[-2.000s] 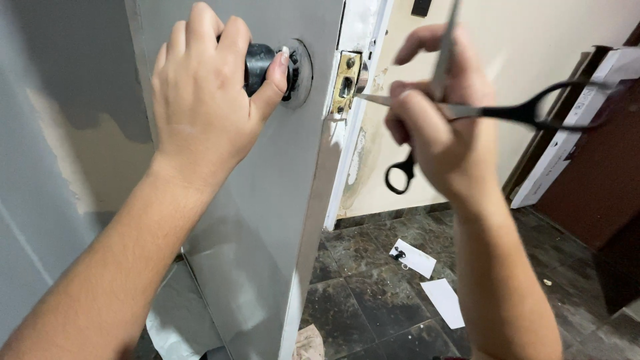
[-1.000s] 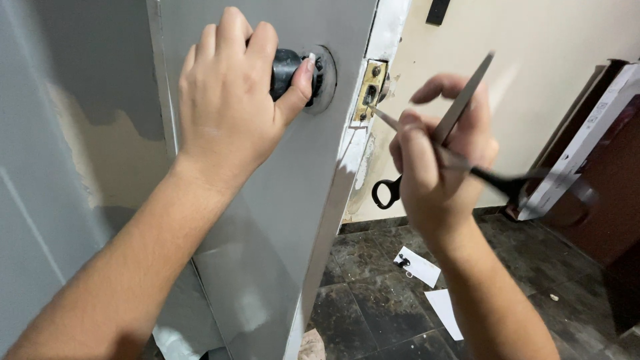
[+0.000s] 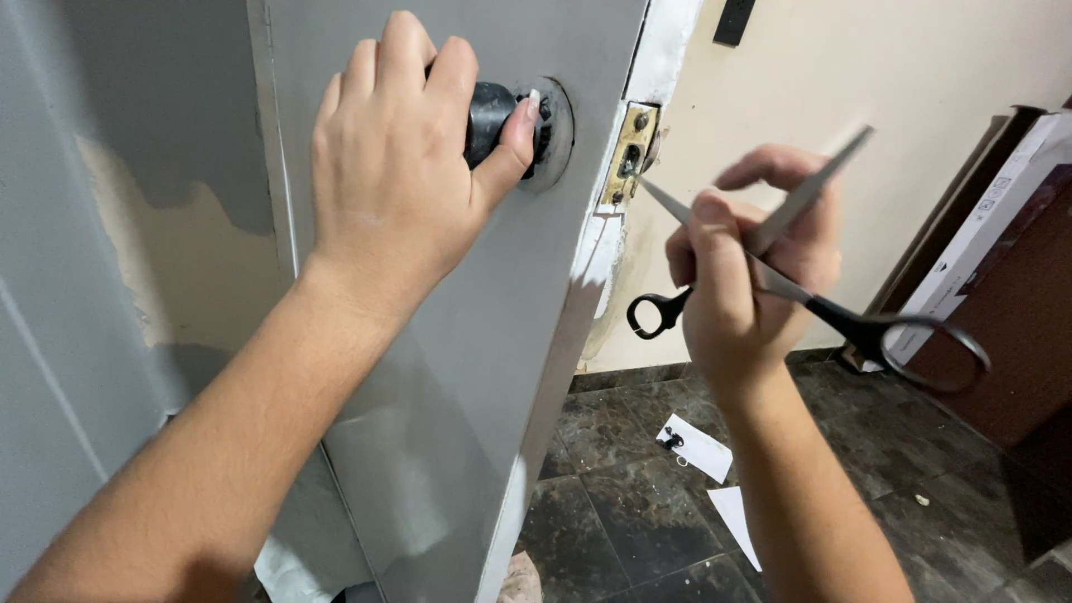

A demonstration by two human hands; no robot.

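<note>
My left hand [image 3: 394,159] grips a black round doorknob [image 3: 490,121] on the face of a grey door [image 3: 435,352]. Around the knob's base is a round worn mark. In my right hand [image 3: 754,260] is a pair of scissors [image 3: 783,280] with black handles, its blades spread wide. One blade tip points at the brass latch plate [image 3: 630,159] on the door's edge, at or very near its opening; whether it touches I cannot tell. Two screws hold the plate, above and below the opening.
White papers [image 3: 699,450] lie on the dark tiled floor [image 3: 603,519], one with small black parts on it. A white and brown box [image 3: 988,243] leans at the right. A black fixture [image 3: 734,21] is on the beige wall. Cloth lies below the door.
My left hand stays on the knob throughout. The scissors remain in my right hand, their tip close to the latch plate, and have tilted somewhat. The view has shifted slightly.
</note>
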